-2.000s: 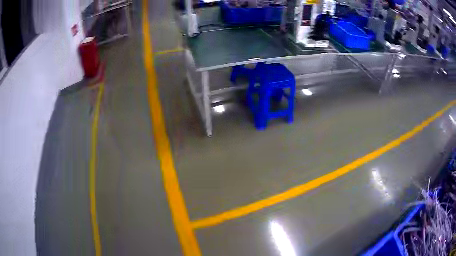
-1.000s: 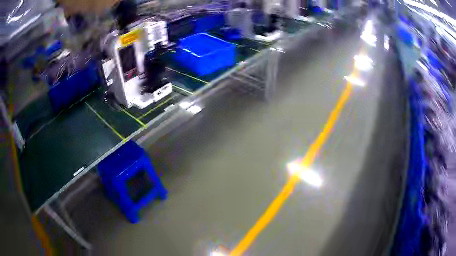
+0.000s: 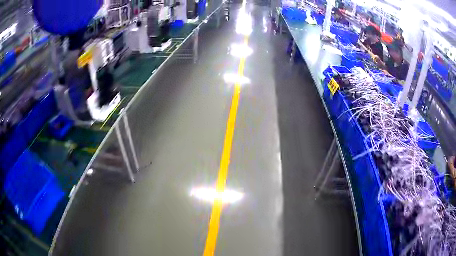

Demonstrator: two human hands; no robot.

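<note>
Neither of my hands is in the picture. Nearest on the right, long blue harness bins [image 3: 352, 145] stand along a bench, full of tangled white-grey cables [image 3: 382, 120] with thin loose ends. A yellow label [image 3: 333, 86] is on the front of one bin. Nearest on the left, a blue bin [image 3: 32, 187] lies on a green-topped bench [image 3: 145, 67]. The picture is blurred at the left side.
A grey aisle floor with a yellow line [image 3: 228, 135] runs forward between two bench rows. White machines [image 3: 102, 102] stand on the left bench. A round blue shape [image 3: 67, 15] is at the top left. People [image 3: 372, 42] sit behind the right bench. Bench legs [image 3: 127, 145] border the aisle.
The view has swung right and now looks straight down the aisle. The blue stool has left the picture; the cable-filled bins on the right have come fully into view.
</note>
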